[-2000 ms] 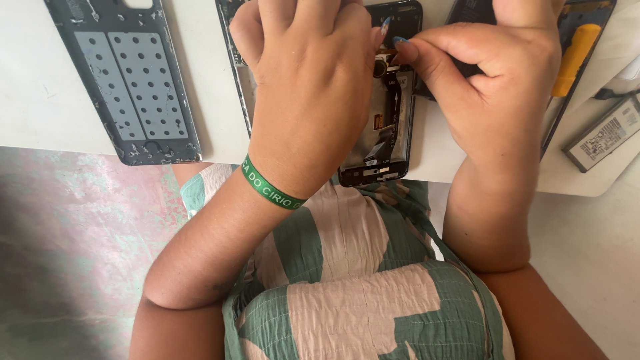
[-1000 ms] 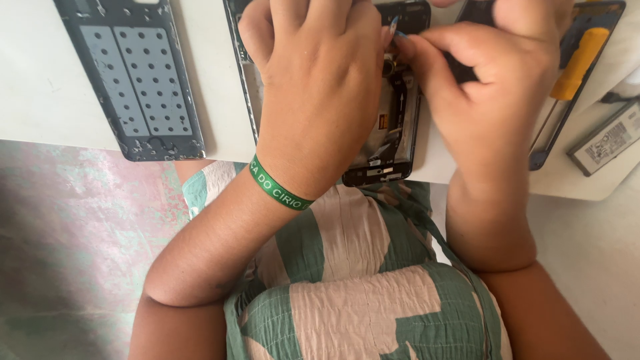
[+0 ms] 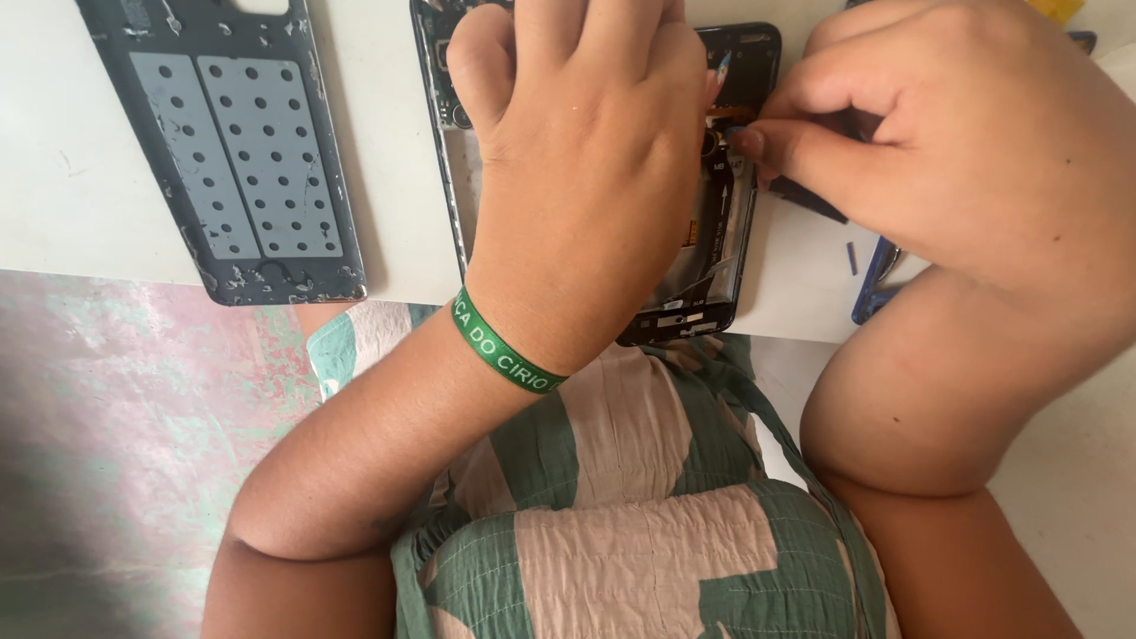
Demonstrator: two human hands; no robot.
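Note:
An opened smartphone lies on the table, its flex cable and inner frame showing between my hands. Left of it is a second opened phone body with a circuit board, partly covered by my left hand. That hand reaches over both, its back to the camera; a painted nail shows by the upper part of the right phone, and the other fingertips are hidden or out of frame. My right hand has its thumb and a finger close together at that phone's right edge, near a round part. Whether they pinch anything is unclear.
A dark phone back cover with perforated grey pads lies at the left, near the table's front edge. Right of the phones are a dark flat piece, a small blue strip and a blue-edged object. Something yellow shows top right.
My right hand and forearm have shifted a little, and they now cover more of the things at the right. My left hand stays over the phones.

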